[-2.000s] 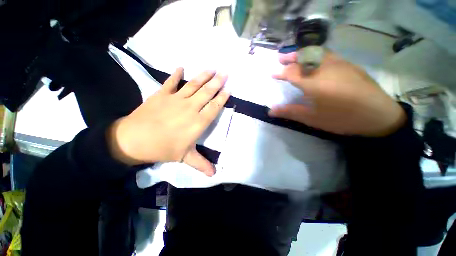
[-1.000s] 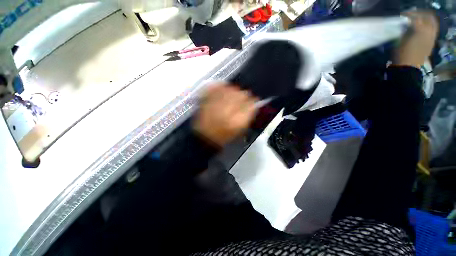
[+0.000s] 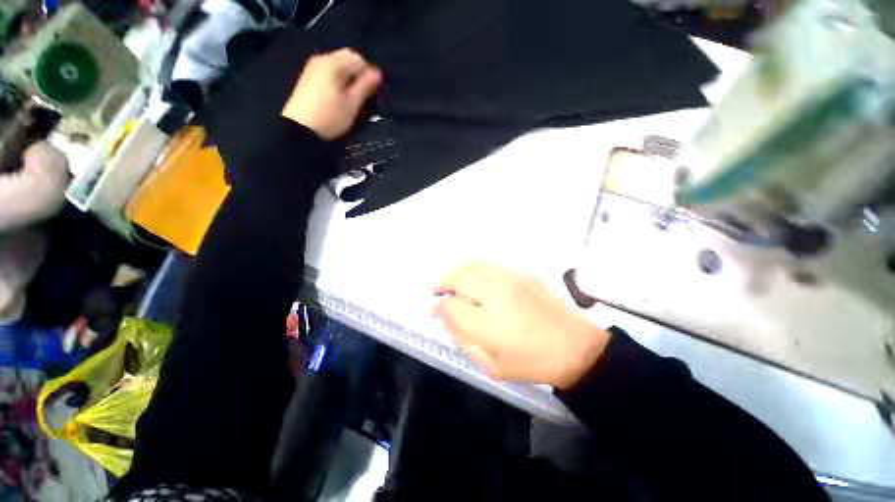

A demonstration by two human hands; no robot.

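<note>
Black cut garment panels [image 3: 471, 69] lie in a wide pile across the back left of the white table, with pale dashed lines near their left edge. My left hand [image 3: 334, 93] is over the left part of the pile, fingers curled; whether cloth is pinched in it cannot be told. My right hand [image 3: 515, 324] is palm down by the table's front edge, fingers loosely extended, with nothing seen in it.
The sewing machine head [image 3: 795, 118] is blurred at upper right, above its metal plate [image 3: 638, 211]. A tape-marked front edge [image 3: 393, 328] runs below my right hand. An orange piece [image 3: 182, 191], a yellow bag [image 3: 113, 392], a green-wheeled machine [image 3: 69, 71] and another person's hand [image 3: 34, 181] are at left.
The view has swung from the right side to the left. The white piece is out of view and no longer seen in my hands. My left hand is now at the black pile.
</note>
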